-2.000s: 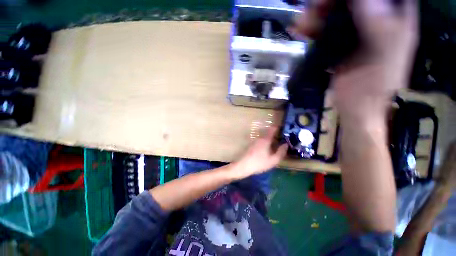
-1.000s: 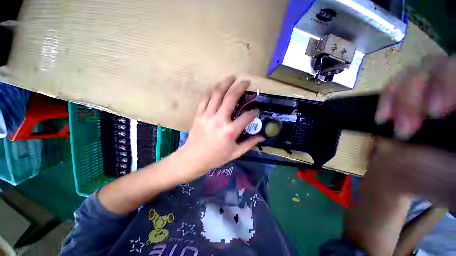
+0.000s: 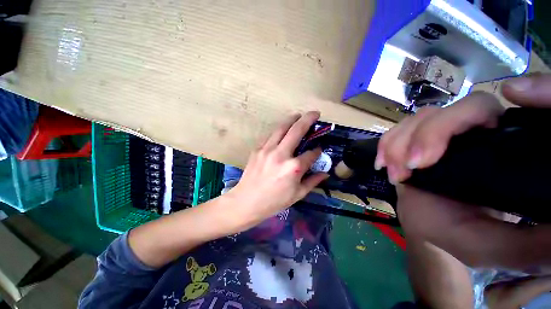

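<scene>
A black plastic housing (image 3: 362,196) lies at the bench's front edge, right of centre. A silver-white round motor (image 3: 322,162) sits in its left part, with red and dark wires above it. My left hand (image 3: 275,172) holds the housing's left end, fingers spread around the motor. My right hand (image 3: 444,136) grips a thick black electric screwdriver (image 3: 477,166), which lies over the housing's right part. The tool's front end is near the round hole beside the motor; its bit cannot be made out.
A blue-sided silver screw feeder (image 3: 386,81) stands behind the housing at the right. Tan cardboard (image 3: 181,66) covers the bench. A green crate (image 3: 112,181) with ridged black parts (image 3: 145,175) is on the floor at the left, near a red stool (image 3: 57,136).
My right hand has brought the screwdriver left, from beyond the housing's right end to near the motor. My left hand stays on the housing. The view has shifted, with the feeder further right.
</scene>
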